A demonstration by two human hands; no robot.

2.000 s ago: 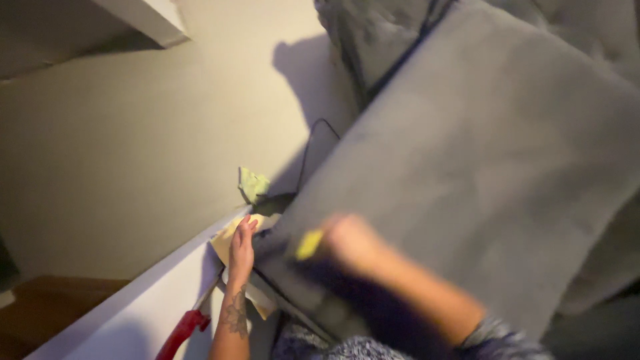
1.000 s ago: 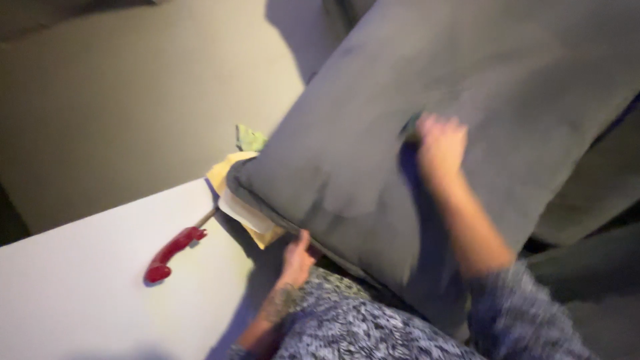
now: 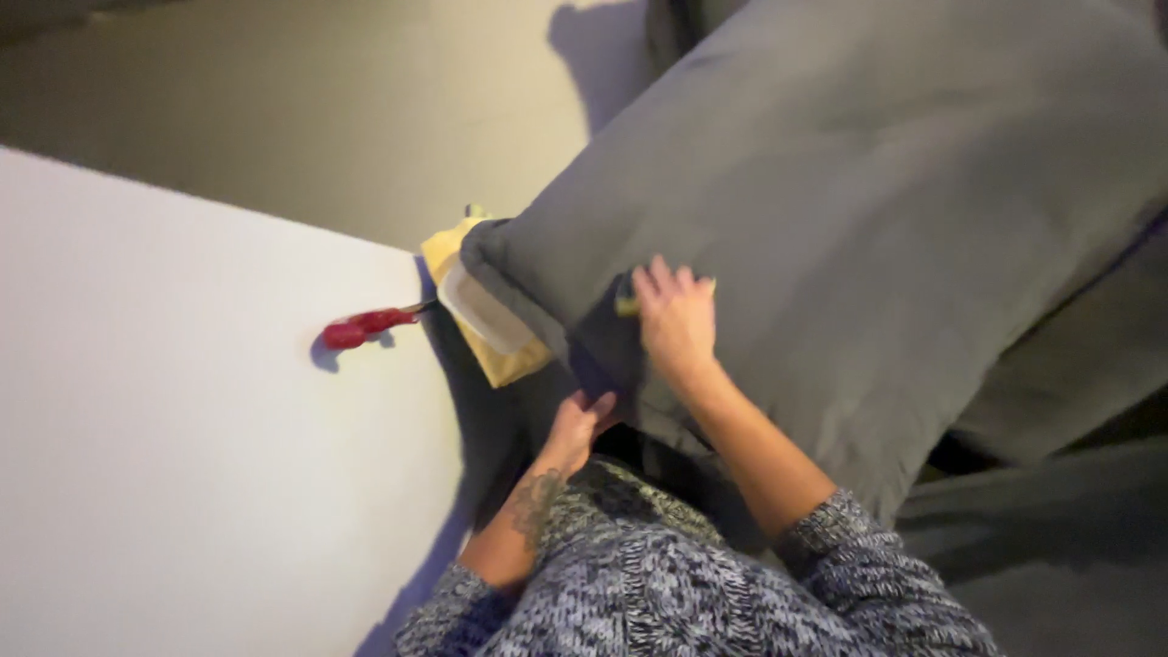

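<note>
A large grey fabric cushion (image 3: 821, 201) fills the middle and right of the head view. My right hand (image 3: 677, 319) presses a small sponge or pad (image 3: 627, 299) with yellow-green edges on the cushion's face; most of it is hidden under the palm. My left hand (image 3: 577, 429) grips the cushion's near edge, its fingers partly hidden. Beside the cushion's left corner lie a yellow cloth (image 3: 507, 367) and a whitish plastic tub (image 3: 488, 310), both partly covered by the cushion.
A white tabletop (image 3: 228, 411) spans the left, with a red-handled tool (image 3: 365, 327) near its edge, its head hidden. Beyond lies the beige floor (image 3: 493, 100). More grey upholstery (image 3: 1077, 356) is at the right.
My right hand has moved across the cushion with the pad, most recently toward the near left corner. My left hand has gone from beside the yellow cloth to the cushion's near edge. The view has shifted.
</note>
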